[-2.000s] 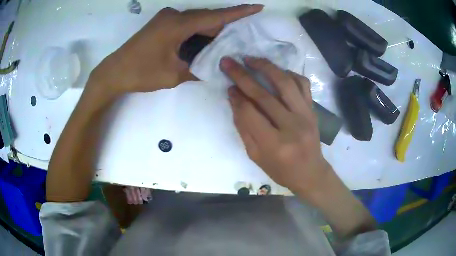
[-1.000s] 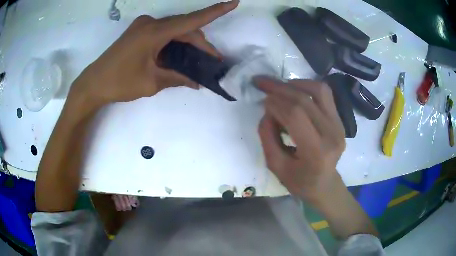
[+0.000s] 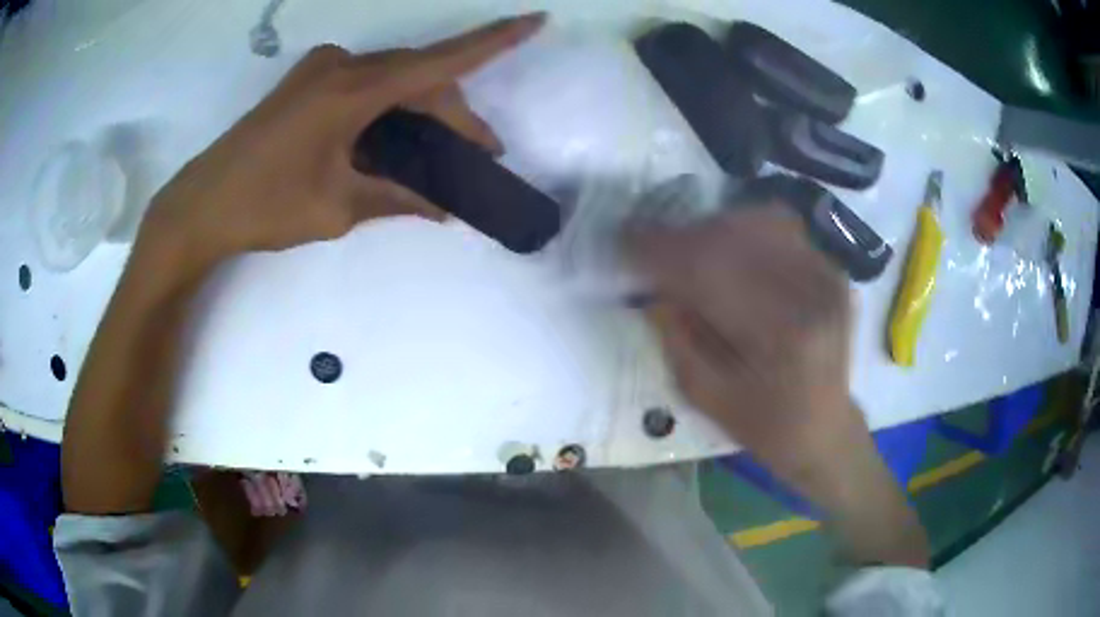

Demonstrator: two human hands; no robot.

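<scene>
My left hand point(image 3: 284, 157) grips a black elongated plastic housing point(image 3: 464, 181) near its upper left end. Its right end sticks out free over the white bench, smooth dark side up. My index finger points away to the upper right. My right hand point(image 3: 754, 319) is just right of the housing and strongly blurred. It holds a white wiping cloth point(image 3: 591, 229), also blurred, close to the housing's free end. Whether the cloth touches the housing cannot be told. Several dark housings point(image 3: 712, 97) lie grouped on the bench beyond my right hand, some partly hidden by it.
A yellow utility knife point(image 3: 917, 283), a small red tool point(image 3: 995, 203) and a thin-handled tool point(image 3: 1058, 283) lie at the right. A clear round cup point(image 3: 79, 205) stands at the left. Round dark spots point(image 3: 326, 368) dot the film-covered bench point(image 3: 422, 362). Its curved edge is near my body.
The cloth has moved off the housing's surface, uncovering most of the housing. My right hand has shifted right relative to the housing. The view has shifted, so bench items appear further left.
</scene>
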